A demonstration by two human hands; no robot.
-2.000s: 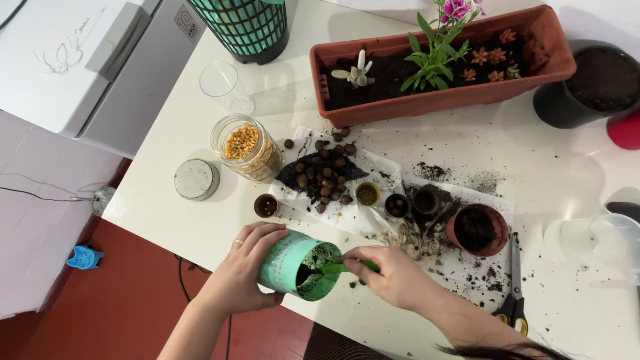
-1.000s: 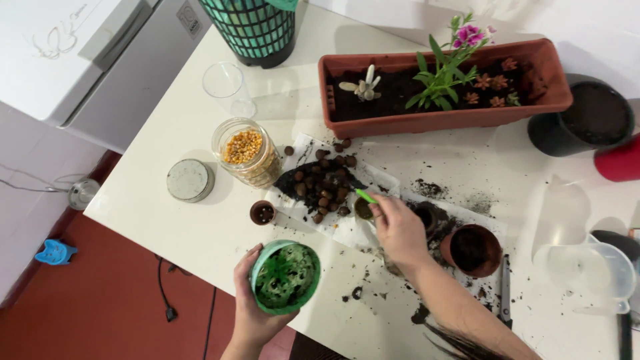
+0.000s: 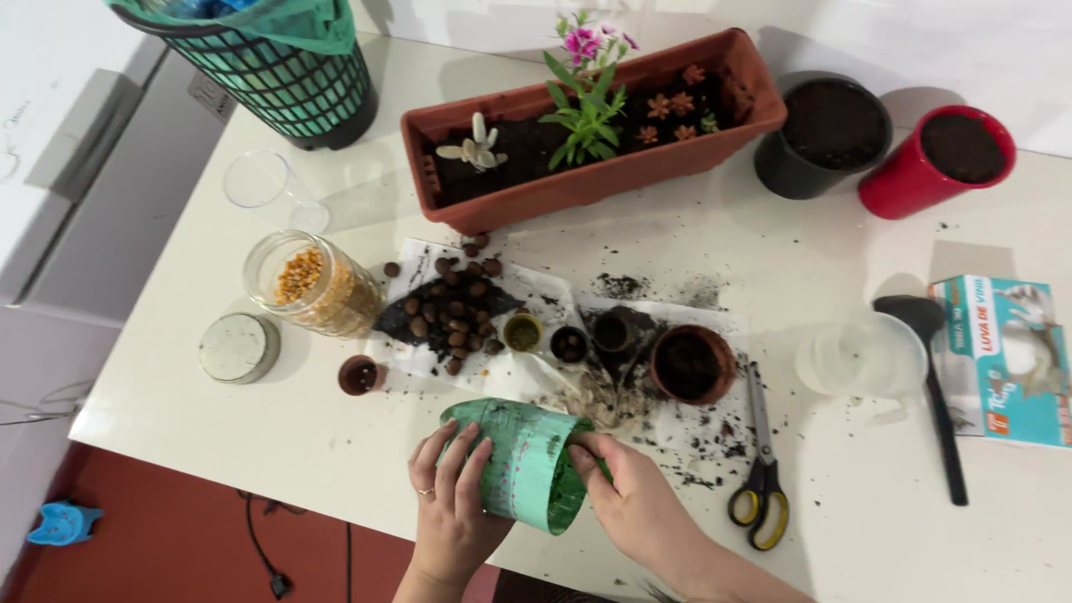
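My left hand [image 3: 459, 486] is wrapped around a green plastic container [image 3: 523, 469], which lies tilted on its side with its mouth to the right. At that mouth is my right hand [image 3: 624, 494], fingers closed on a green tool that is mostly hidden inside. Just beyond, soiled white paper [image 3: 536, 289] bears brown clay pebbles [image 3: 456, 314], a small yellow pot [image 3: 523, 332], small dark pots and a brown pot with soil [image 3: 693, 365]. A small brown pot [image 3: 362, 375] stands left of the paper.
Around the table [image 3: 276, 435] are a glass jar of corn kernels [image 3: 322, 285], a round lid [image 3: 239, 347], a clear cup [image 3: 268, 188], a planter [image 3: 586, 180], a mesh basket [image 3: 318, 92], black [image 3: 787, 159] and red pots [image 3: 896, 176], scissors [image 3: 760, 469], a black ladle [image 3: 942, 402] and a glove box [image 3: 1001, 360].
My right hand has come back from beside the clay pebbles to the green container's mouth. The container was upright a second ago and is now tipped to the right.
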